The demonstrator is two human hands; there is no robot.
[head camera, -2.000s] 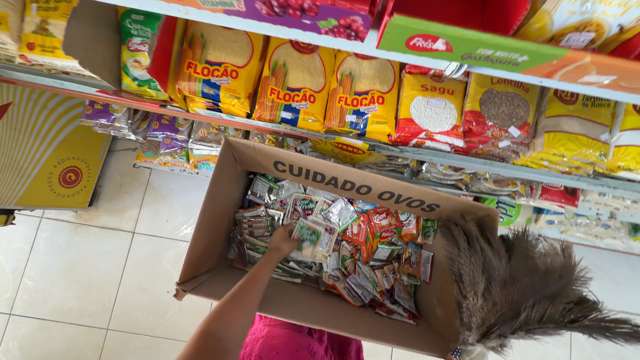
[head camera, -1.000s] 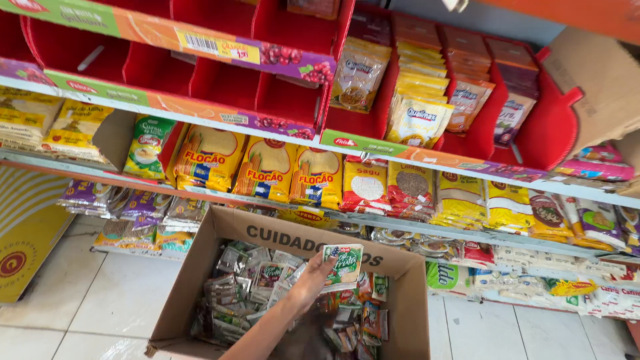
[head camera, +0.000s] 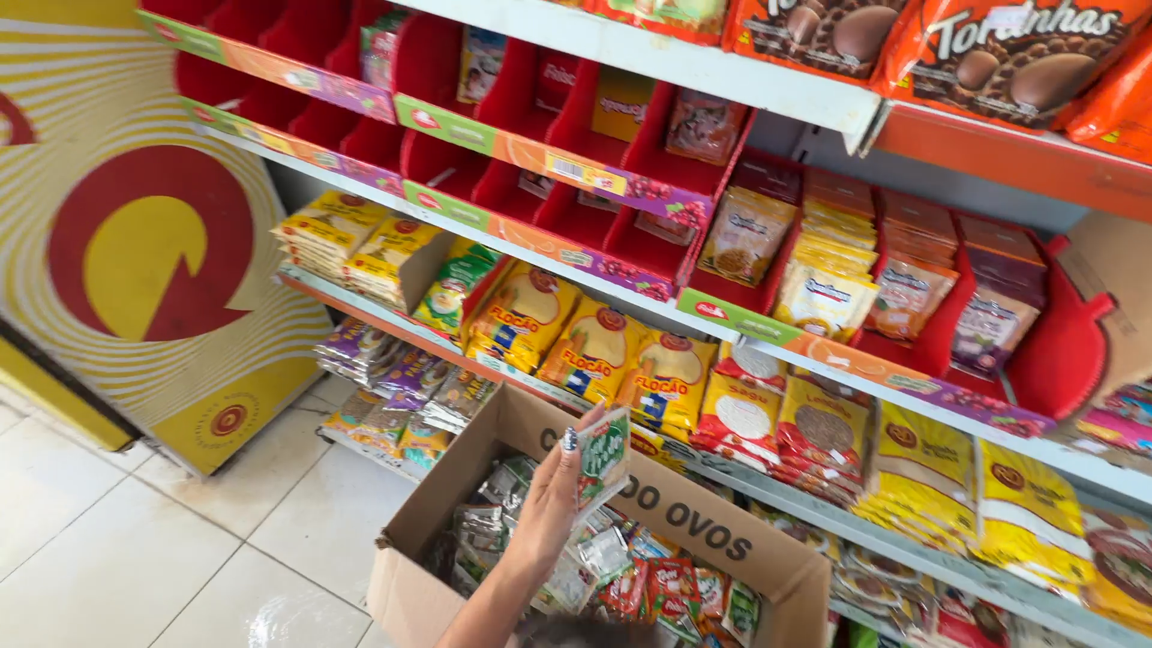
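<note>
My left hand is raised over an open cardboard box, holding a small stack of green and white sachets upright between thumb and fingers. The box bears printed words on its inner far wall. Inside it lie many loose sachets, silvery and green ones towards the left and red ones towards the right. My right hand is out of view. A dark, blurred thing shows at the bottom edge, too unclear to name.
Red display trays with dividers stand on the shelf beyond the box, some compartments holding sachets. Below are yellow flour bags and bags of sago. A large yellow and red panel stands at left. Chocolate-coloured cookie packs sit at upper right.
My left hand, earlier low among the sachets in the box, has lifted a stack of green and white ones up towards the shelves. The view has swung up and left; the feather duster has left view.
</note>
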